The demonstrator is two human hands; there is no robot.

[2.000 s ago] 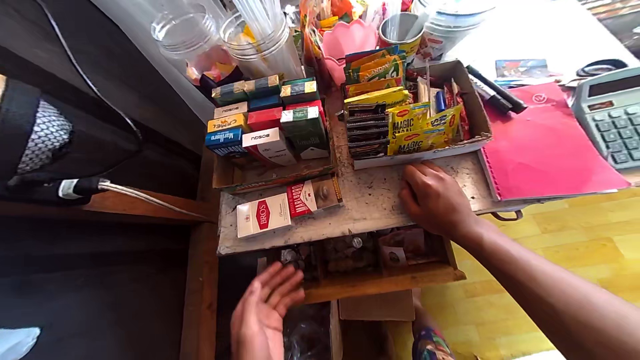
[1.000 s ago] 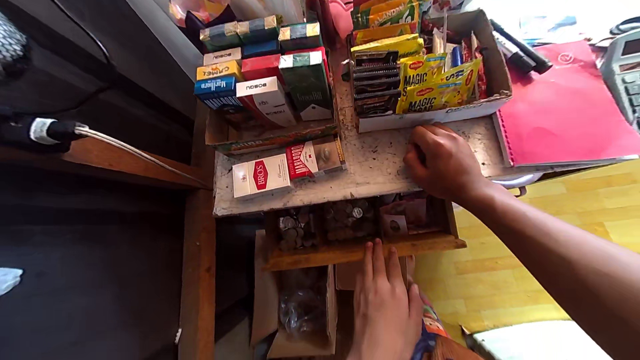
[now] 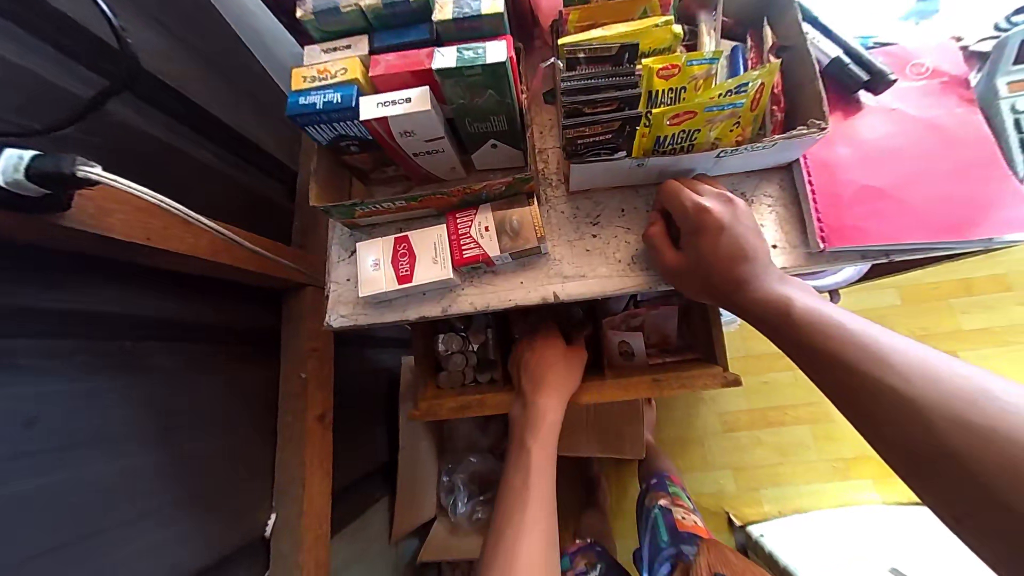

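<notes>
My left hand (image 3: 548, 364) reaches into the middle compartment of the wooden drawer (image 3: 576, 392); its fingertips are hidden inside, so what they touch cannot be told. Coins (image 3: 460, 356) lie in the compartment to its left, and paper banknotes (image 3: 646, 336) in the one to its right. My right hand (image 3: 712, 240) rests with curled fingers on the worn tabletop (image 3: 592, 248), in front of a cardboard box (image 3: 696, 164) of seasoning and coffee sachets. No object shows in it. Two cigarette packs, a Bros (image 3: 406, 262) and a Marlboro (image 3: 496, 232), lie near the table's front edge.
A cardboard tray (image 3: 424, 200) of upright cigarette packs stands at the back left. To the right are a pink notebook (image 3: 912, 160), black markers (image 3: 848, 56) and a calculator (image 3: 1004, 96). Below the drawer sits an open carton (image 3: 420, 480) with clear plastic. A cable (image 3: 192, 210) runs at left.
My left hand has moved from in front of the drawer into its middle compartment. My right hand stays on the tabletop. The view is closer to the table and drawer.
</notes>
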